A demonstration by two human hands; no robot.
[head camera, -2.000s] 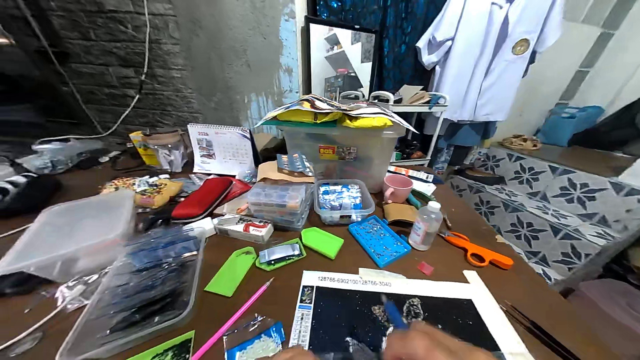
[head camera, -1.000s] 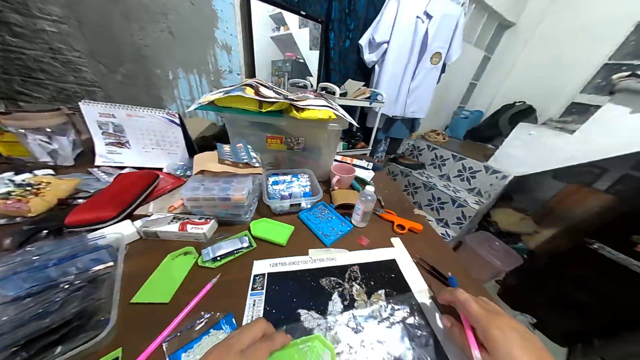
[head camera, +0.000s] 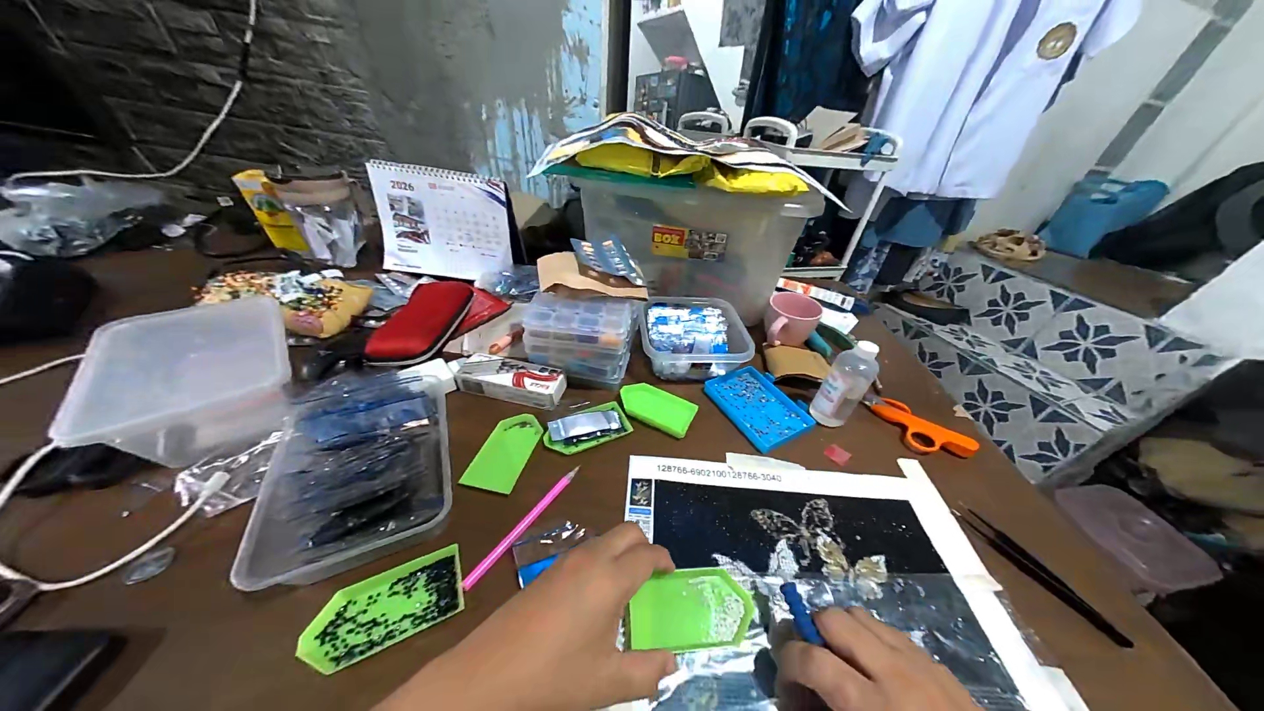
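Note:
My left hand [head camera: 592,617] holds a green diamond-painting tray [head camera: 681,610] by its left edge, with pale beads gathered at its right end. My right hand [head camera: 864,662] grips a blue applicator pen [head camera: 800,612], its end just right of that tray. Both are above a diamond-painting canvas [head camera: 711,494] with butterflies on a dark ground, its lower part under clear film. Left of my left hand lie a pink pen [head camera: 518,528] and a green tray of black beads [head camera: 385,607]. Black tweezers [head camera: 1047,578] rest right of the canvas.
Behind the canvas are a blue tray [head camera: 758,407], a clear bottle [head camera: 845,385], orange-handled scissors [head camera: 923,432] and several green trays [head camera: 504,454]. An open plastic container of packets [head camera: 346,494] stands left. A pink mug [head camera: 793,318] and large storage box [head camera: 691,237] stand farther back.
The right hand has moved left from the canvas's right side, where it was a second ago, and is now beside the green tray. The left hand still holds that tray.

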